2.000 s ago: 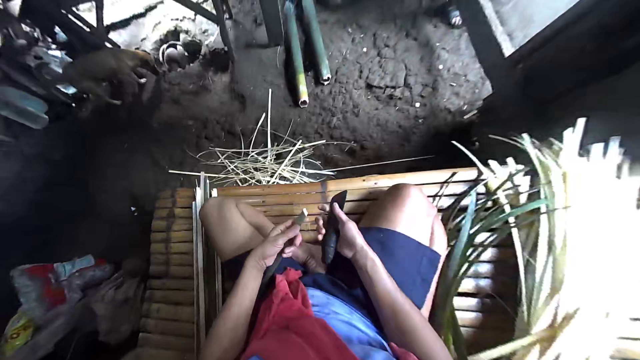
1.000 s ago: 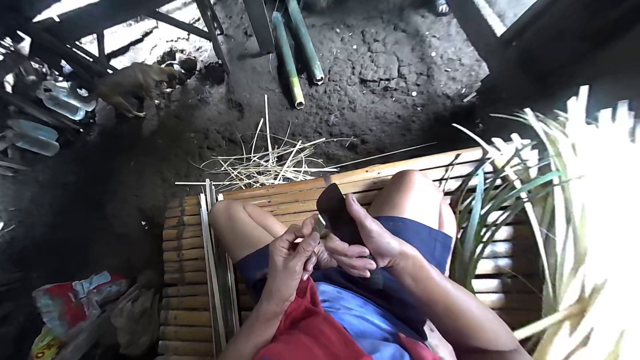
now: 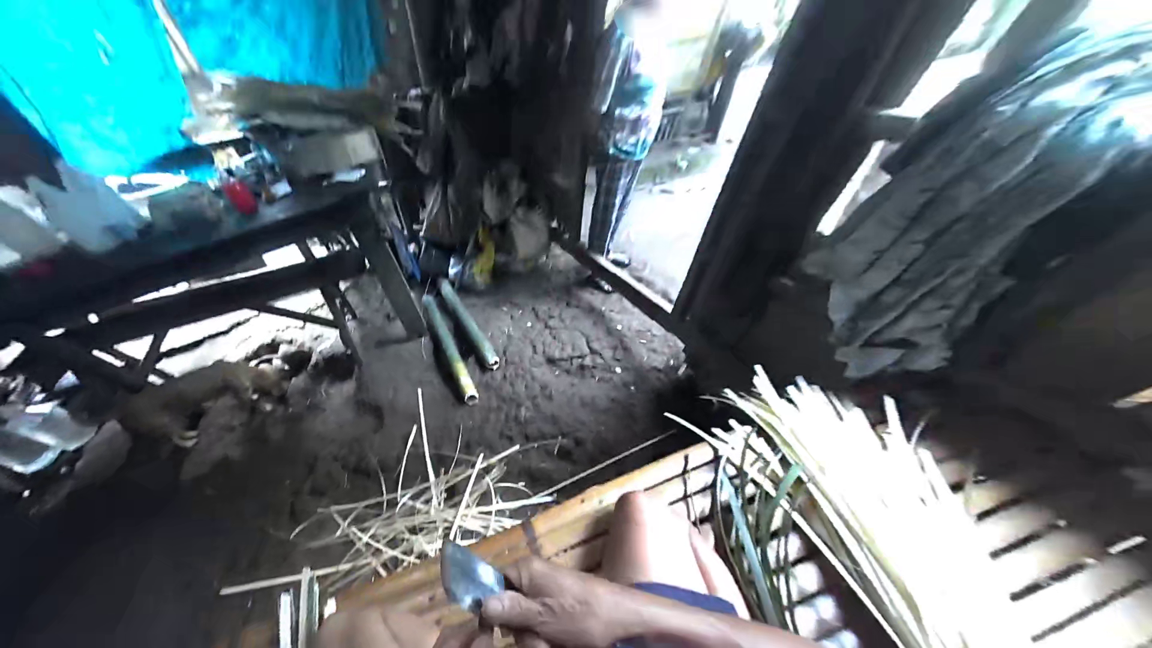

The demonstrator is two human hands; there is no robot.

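Observation:
A knife with a broad metal blade (image 3: 470, 576) points up and left near the bottom middle. My right hand (image 3: 558, 601) is closed about its lower end, with the thumb near the base of the blade; the handle is hidden. Just below the blade, only a small part of my left hand (image 3: 461, 636) shows at the bottom edge, so its grip cannot be told. On the right lies a large bundle of pale split strips (image 3: 873, 486), with green strips (image 3: 751, 540) at its near left side. Loose pale strips (image 3: 423, 513) lie in a tangle beyond the bamboo bench (image 3: 576, 517).
Two green bamboo poles (image 3: 450, 351) lie on the dirt floor (image 3: 558, 351). A dark wooden table (image 3: 270, 220) holds household items at left. A person (image 3: 621, 135) stands at the doorway beside a thick post (image 3: 765, 153). A tan animal (image 3: 193, 396) is under the table.
The view has swung up, so the table, doorway and person now show. My right hand still holds the knife. My left hand, fully seen earlier, is now mostly below the frame.

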